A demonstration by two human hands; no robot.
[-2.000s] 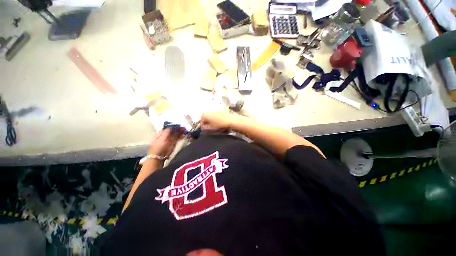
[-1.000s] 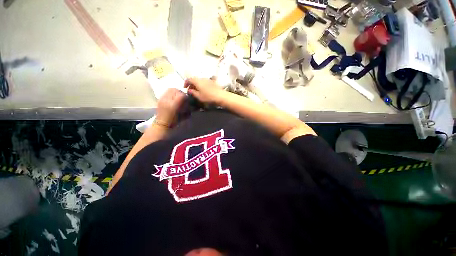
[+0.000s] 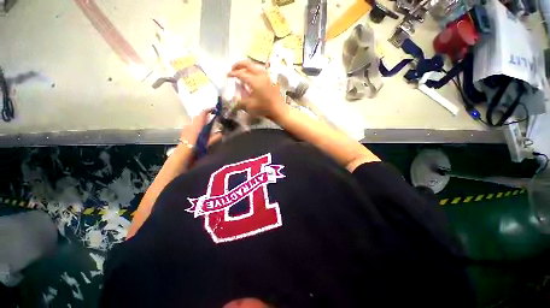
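A navy tie strip (image 3: 208, 131) hangs at the table's front edge, against my left hand (image 3: 196, 127), which is closed round it and partly hidden. My right hand (image 3: 260, 91) is raised just right of the strip, palm towards the left, fingers bent; glare hides whether they pinch anything. A pale, blurred cut-piece bundle (image 3: 232, 105) lies between my hands, partly covered. A white bundle with a tan ticket (image 3: 192, 79) and a grey tie lies just beyond my left hand.
The worktable (image 3: 108, 137) carries a reddish strip (image 3: 108, 33), grey template (image 3: 215, 27), dark metal block (image 3: 314, 36), crumpled grey fabric (image 3: 360, 63), tangled navy strips (image 3: 422, 67), a red object (image 3: 455, 37) and a white bag (image 3: 506, 45). A fan (image 3: 429, 170) stands right, below the table edge.
My hands were together over the dark strip; my right hand has moved up and away, its fingers less closed. The navy strip now shows longer beside my left hand.
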